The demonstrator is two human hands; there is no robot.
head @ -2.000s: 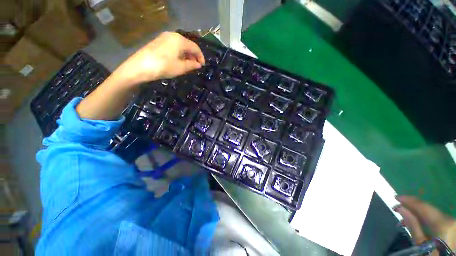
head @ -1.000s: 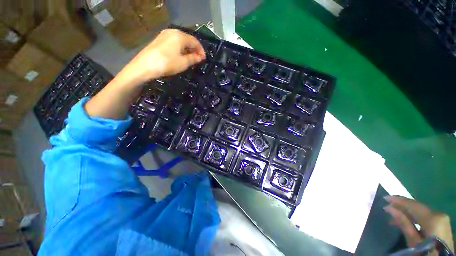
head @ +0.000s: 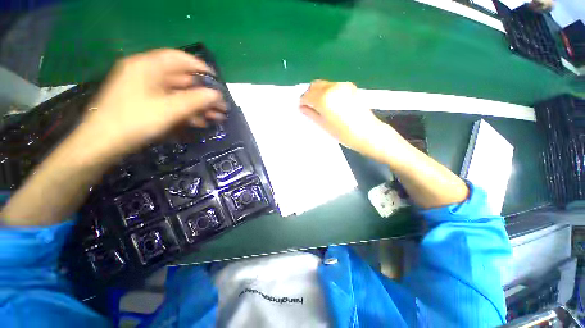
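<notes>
The black blister tray [head: 262,176] lies at the left, with small glossy black housings [head: 245,197] in its square pockets. My left hand [head: 170,90], motion-blurred, is over the tray's upper right part with its fingers curled. A small dark thing shows at its fingertips, but whether it is held or lies in the tray is unclear. White sheets [head: 292,160], slightly fanned, lie against the tray's right edge. My right hand [head: 327,106] is at the far edge of the sheets with its fingertips together. Whether it holds a sticker or a sheet edge cannot be seen.
A whitish scrap [head: 386,198] and a dark flat object [head: 410,131] lie around my right forearm. A thick white stack [head: 491,160] stands further right, and stacked black trays [head: 564,150] at the far right. Another person's hand [head: 542,6] shows at the upper right.
The view has swung to the right. My right hand has come in from the lower right to the sheets' far edge. My left hand has moved from the tray's far part to near the sheets.
</notes>
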